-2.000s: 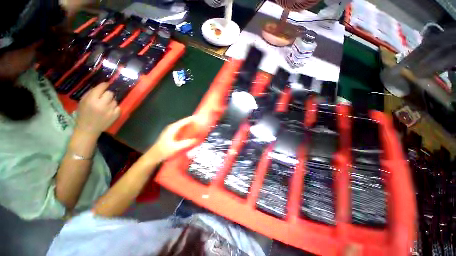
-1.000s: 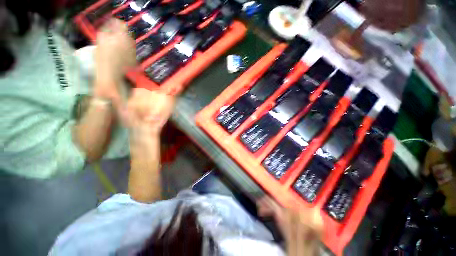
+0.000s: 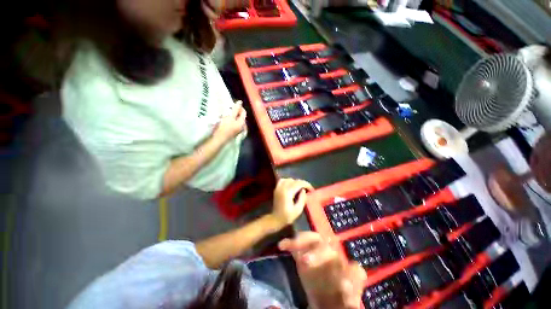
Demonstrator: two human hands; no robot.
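Note:
A red foam tray lies on the bench at lower right, partly cut off by the picture's edge. It holds several open black flip phones, keypads towards me and lids away. My left hand is at the tray's near left corner, with its fingers curled; whether it grips the corner is unclear. My right hand is slightly blurred over the tray's near edge, with its fingers loosely bent and nothing visible in it. A small blue-and-white piece lies on the green mat beyond the tray's left side.
A person in a pale green shirt is at my left, beside another red phone tray. A third tray is farther back. A white fan stands at right behind the trays. A red stool is below the bench.
The view has swung left, showing more of the neighbouring person and tray. My tray, tilted and raised earlier, now lies on the bench. My left hand has come back to its corner.

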